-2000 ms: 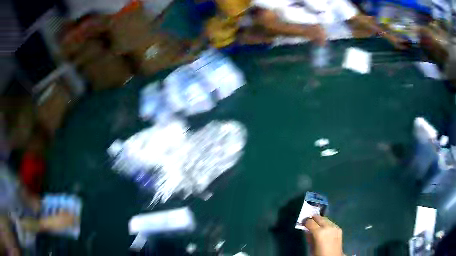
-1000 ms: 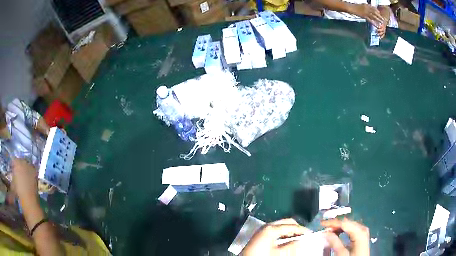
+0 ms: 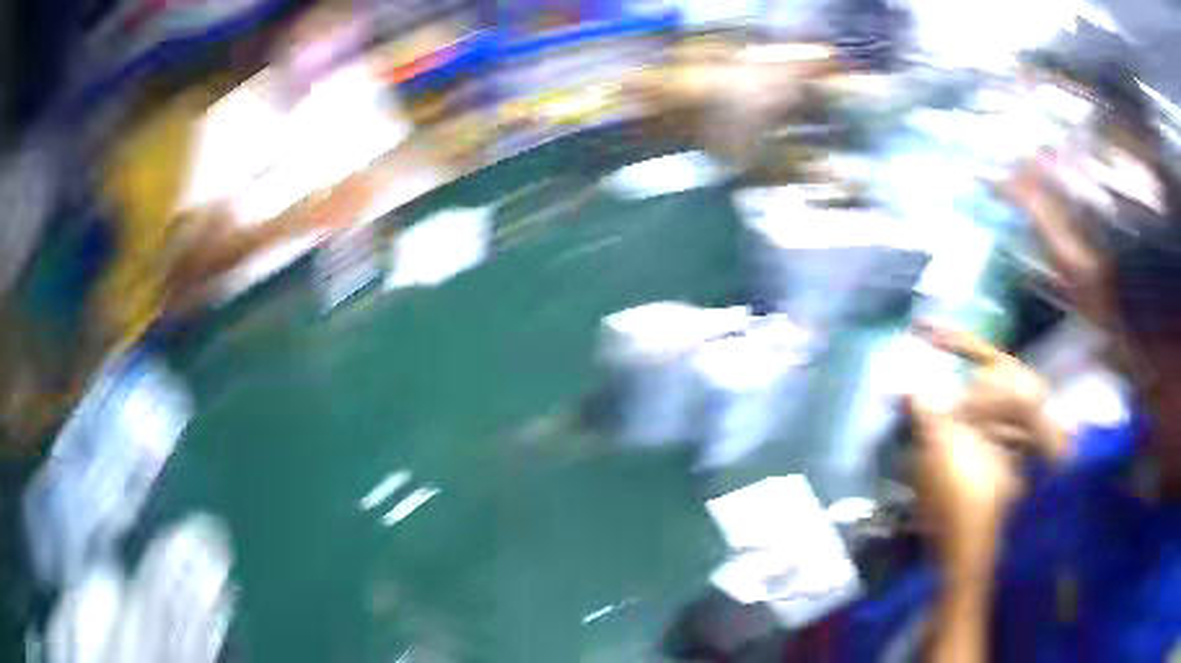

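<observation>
The view is strongly blurred. Neither of my hands can be made out in it. Nearest in front, a white printed sheet or leaflet point(image 3: 780, 518) lies on the dark-green table point(image 3: 479, 389), right of centre. Pale open boxes point(image 3: 654, 389) stand just beyond it, with white flaps up. A larger whitish box or carton point(image 3: 835, 253) is behind them. Two small white scraps point(image 3: 389, 492) lie at lower left centre.
At right, a person in blue has both hands point(image 3: 978, 415) raised over pale items. Another person in white point(image 3: 292, 149) reaches in at upper left. A white square point(image 3: 440, 246) lies nearby. Light-blue boxes point(image 3: 110, 453) and a white bag point(image 3: 188, 589) are at left.
The view has swung right, so the boxes and bag have shifted to the left edge. My hands, seen low with white items a second ago, have left the picture. The person in blue has appeared.
</observation>
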